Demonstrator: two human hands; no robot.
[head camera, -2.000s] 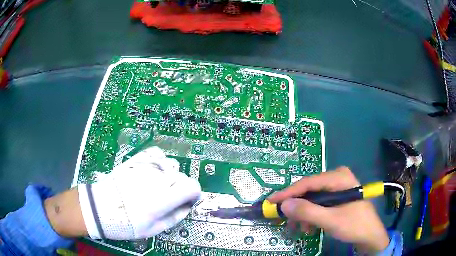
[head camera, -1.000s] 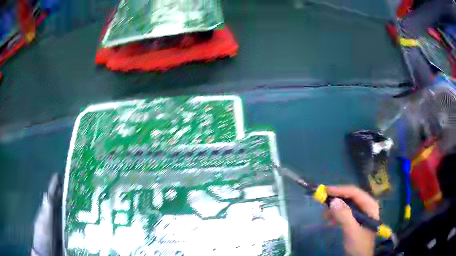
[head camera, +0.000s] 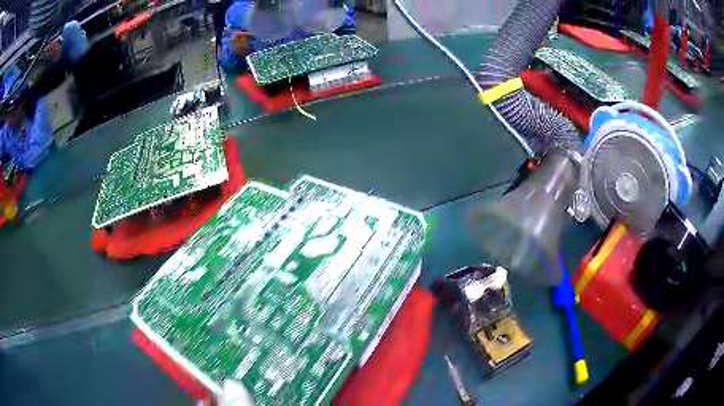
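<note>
A large green circuit board (head camera: 270, 277) lies turned at an angle in the centre, slightly blurred, on a red support (head camera: 401, 349). My left hand (head camera: 234, 393) shows only as a small white gloved piece at the board's near edge, cut off by the bottom of the picture. Its grip cannot be seen. The soldering iron's thin tip (head camera: 457, 382) points up from the bottom edge, right of the board and apart from it. Its handle and my right hand are out of the picture.
An iron stand (head camera: 504, 341), a blue stick with yellow end (head camera: 573, 325) and a clear funnel (head camera: 528, 218) on a grey hose (head camera: 516, 55) are right. A reel (head camera: 627, 178) stands above a red item (head camera: 615, 277). Other boards (head camera: 163, 170) and people in blue (head camera: 238, 40) are beyond.
The view has swung, showing more of the bench and surroundings. The board in front now lies rotated, with red showing beneath. The iron is lower, and my right hand has left the picture.
</note>
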